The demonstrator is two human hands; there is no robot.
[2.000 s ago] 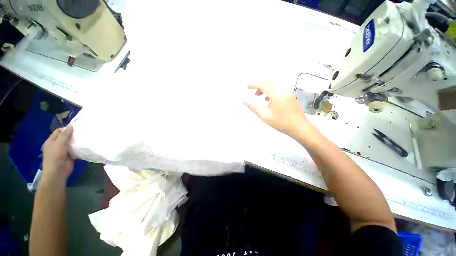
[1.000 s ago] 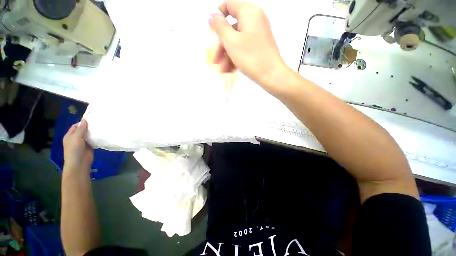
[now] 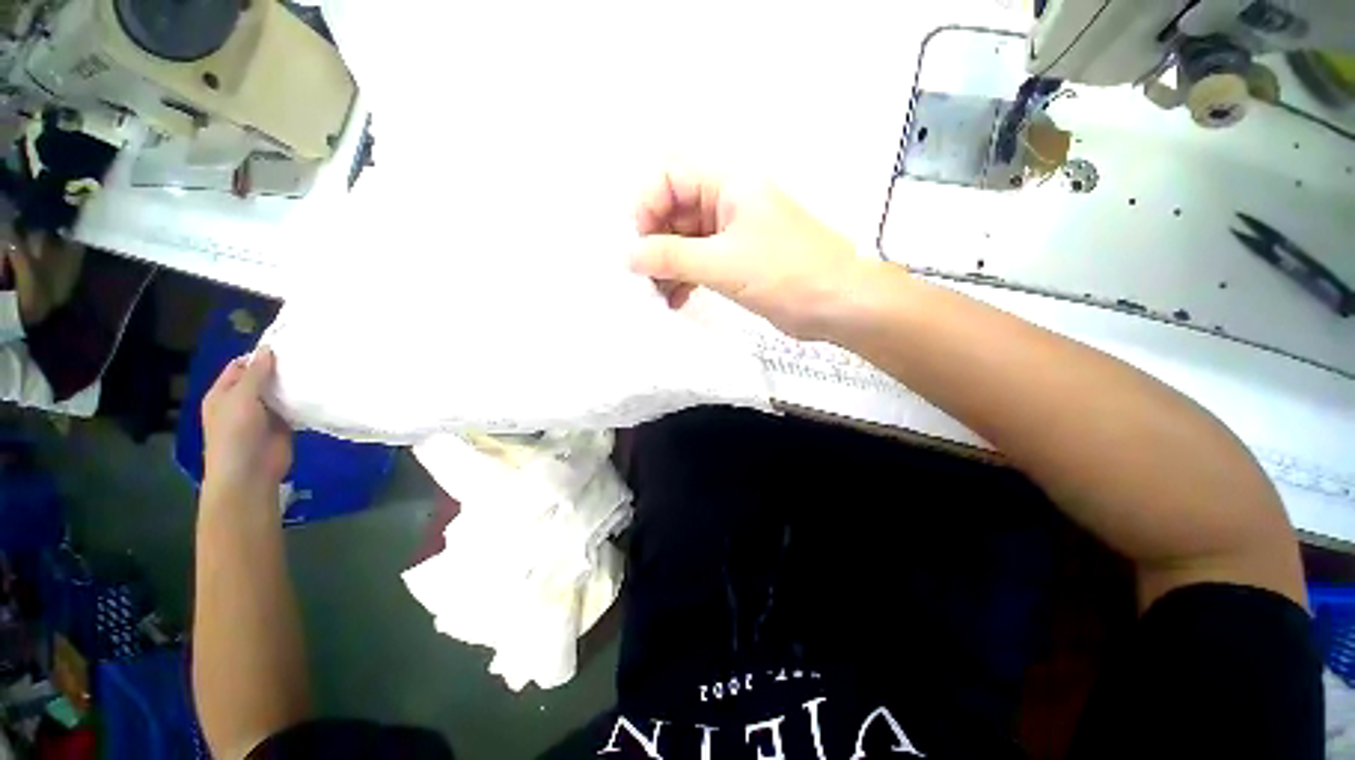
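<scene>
A bright white fabric panel lies over the table and hangs a little past its front edge. My left hand grips the panel's left front corner beyond the table edge. My right hand is above the panel's right part, fingers curled and thumb against the fingertips, seemingly pinching the fabric; glare hides the exact hold. The presser foot and needle area of the machine stand to the right, with no fabric under them. A cream bundle of cut pieces hangs below the table edge.
Black thread snips lie on the table at right. The machine head is at upper right. A second machine stands at upper left. Blue baskets are below at left, another at the lower right edge. Part of another person shows at far left.
My right hand moved left from near the needle, up over the panel, then back down towards the front edge. My left hand keeps its grip. The panel's front edge sits higher in view.
</scene>
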